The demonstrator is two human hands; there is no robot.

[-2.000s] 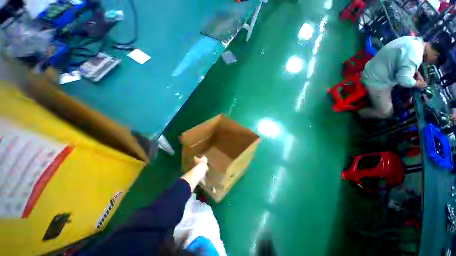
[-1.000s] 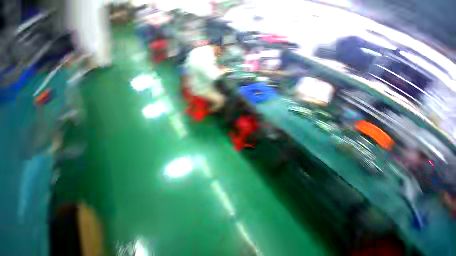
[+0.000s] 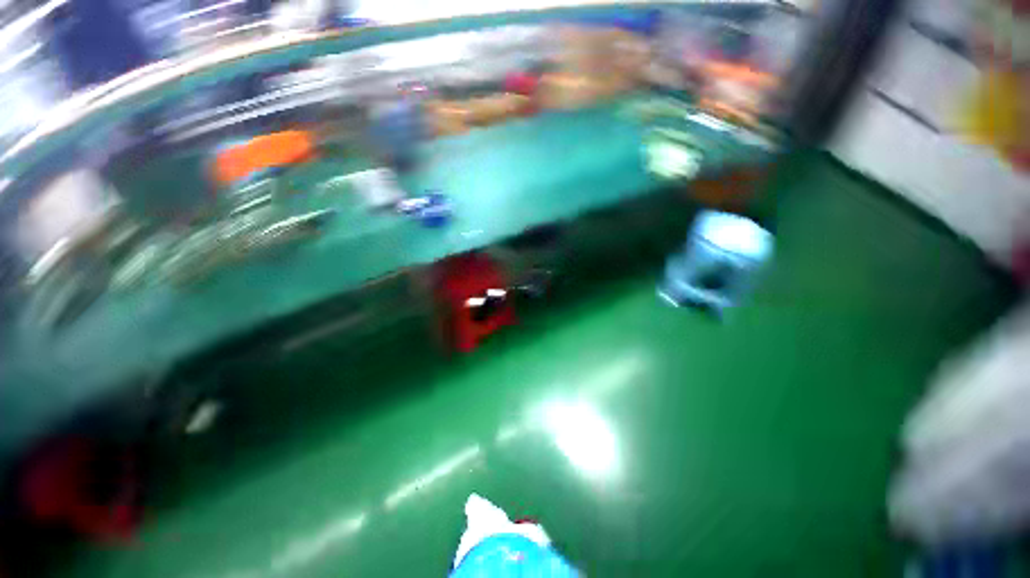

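Neither of my hands shows in the picture. The view is blurred. A long green-topped bench (image 3: 531, 169) runs across the upper part. A blurred orange object (image 3: 263, 156) stands on it at the left. A small blue item (image 3: 427, 209) lies near the bench's front edge. Blurred green and silver items, too smeared to name, lie at the bench's left. A light blue piece of my clothing (image 3: 514, 559) shows at the bottom edge.
A blue-white plastic stool (image 3: 723, 257) stands on the green floor at the right of centre. A red stool (image 3: 472, 303) is under the bench edge, and another red shape (image 3: 79, 485) is at lower left. A pale blurred shape (image 3: 977, 435) is at the right edge.
The view has swung right from the aisle to the bench. The cardboard box, my hand and sleeve, and the seated person seen earlier are out of view.
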